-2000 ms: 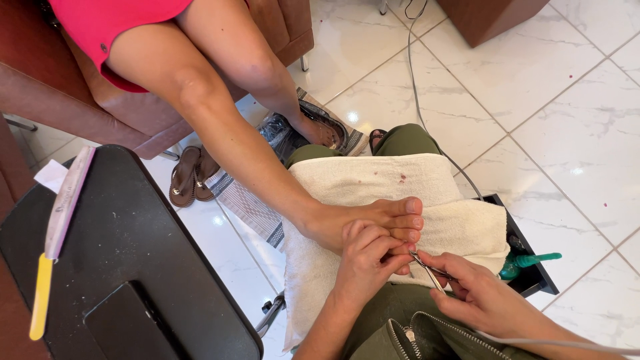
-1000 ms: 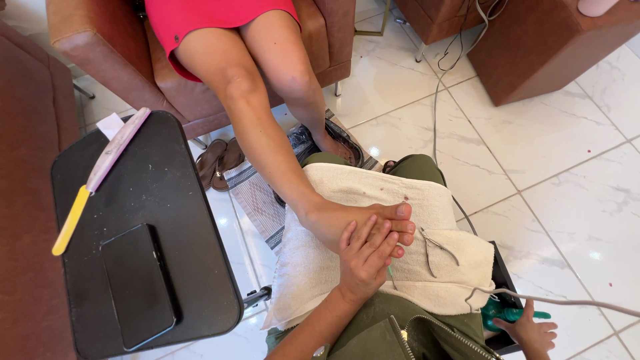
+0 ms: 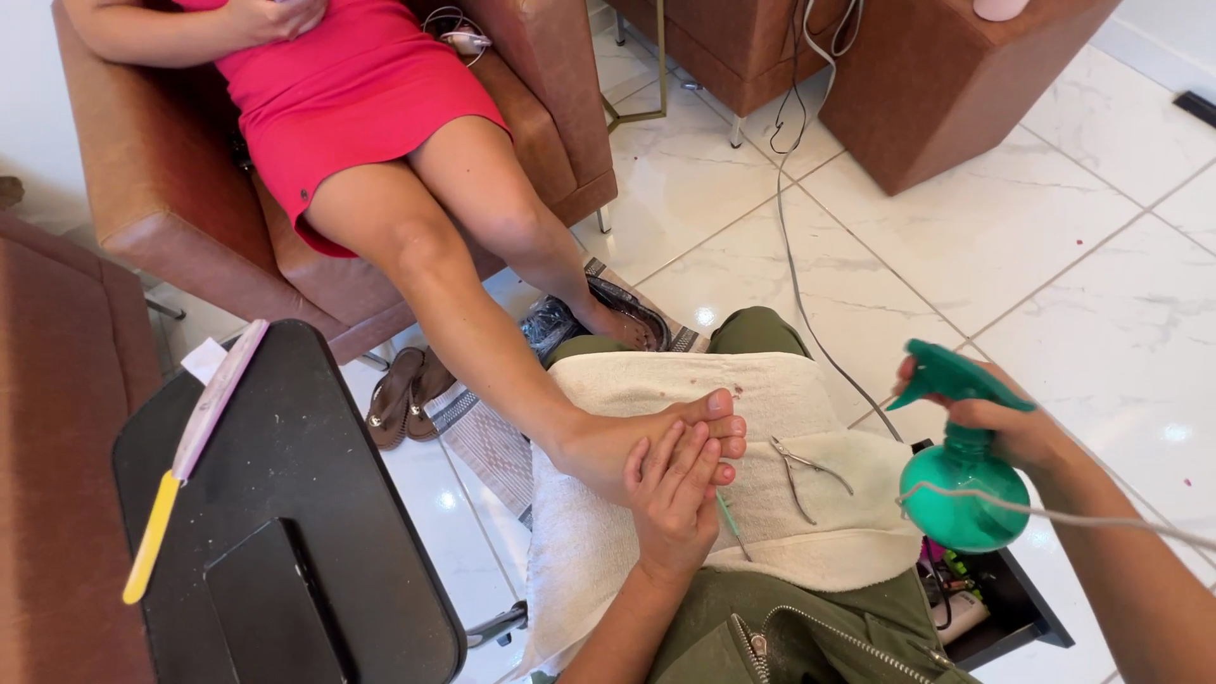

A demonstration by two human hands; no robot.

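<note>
My left hand rests over the toes and top of a seated person's bare foot, which lies on a cream towel across my lap. To the right, my right hand grips the neck of a green spray bottle beside the towel, its nozzle pointing left. Metal cuticle nippers lie on the towel just right of the toes. A thin tool with a green handle lies near my left fingers, partly hidden by them.
At left, a black side table holds a nail file with a yellow end and a flat black object. A black drawer with small items stands below the bottle. Brown sandals sit on the floor; a cable crosses the tiles.
The nippers, in my right hand two seconds ago, now lie on the towel. My right hand has reached to the drawer and lifted the green spray bottle. The view has shifted to show more of the chair.
</note>
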